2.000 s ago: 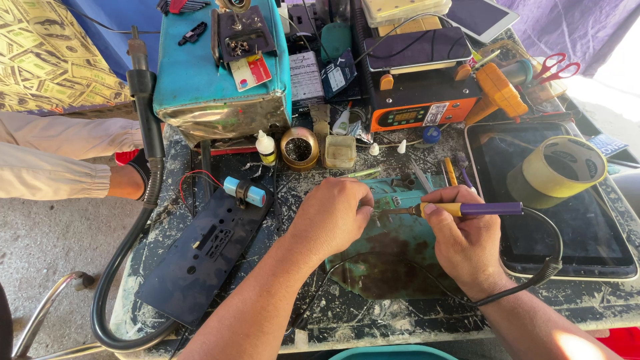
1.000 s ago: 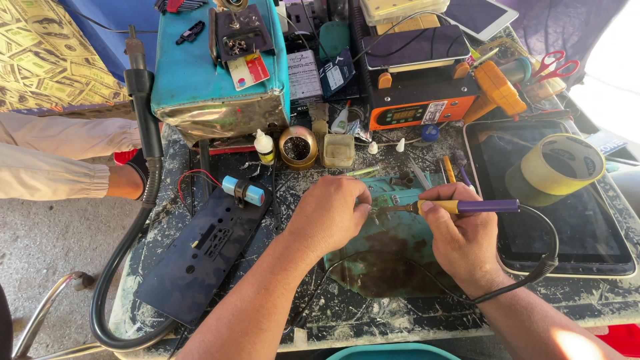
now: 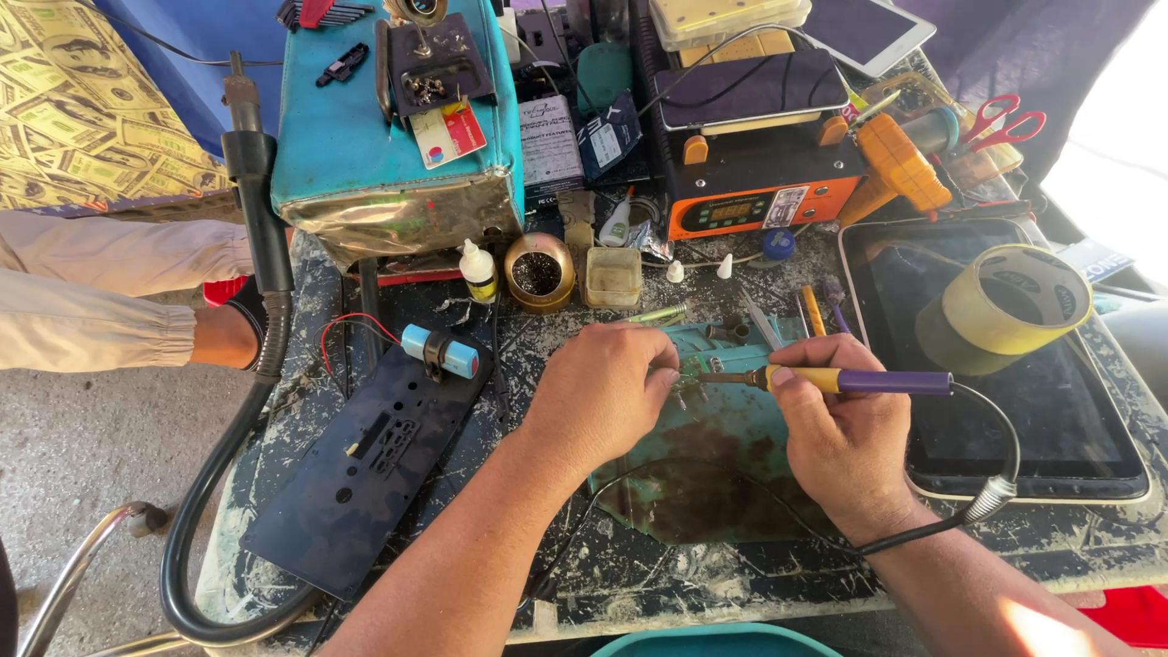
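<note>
My right hand (image 3: 844,424) grips a soldering iron (image 3: 853,380) with a yellow and purple handle, its metal tip pointing left. The tip meets or nearly meets a small green circuit board (image 3: 695,372), which the fingers of my left hand (image 3: 607,388) pinch at its left edge. Under both hands lies a stained green work mat (image 3: 721,474). Metal tweezers (image 3: 761,319) lie at the mat's upper edge. To the left, a black plastic panel (image 3: 365,474) carries a blue cylindrical battery (image 3: 440,351) with thin red and dark wires.
Behind the mat stand a dropper bottle (image 3: 478,272), a brass pot (image 3: 539,272) and an orange-fronted soldering station (image 3: 766,210). Rightward, a tape roll (image 3: 1017,299) rests on a tablet (image 3: 949,429). A black hose (image 3: 196,511) curves along the table's left side, near a seated person's legs (image 3: 100,301).
</note>
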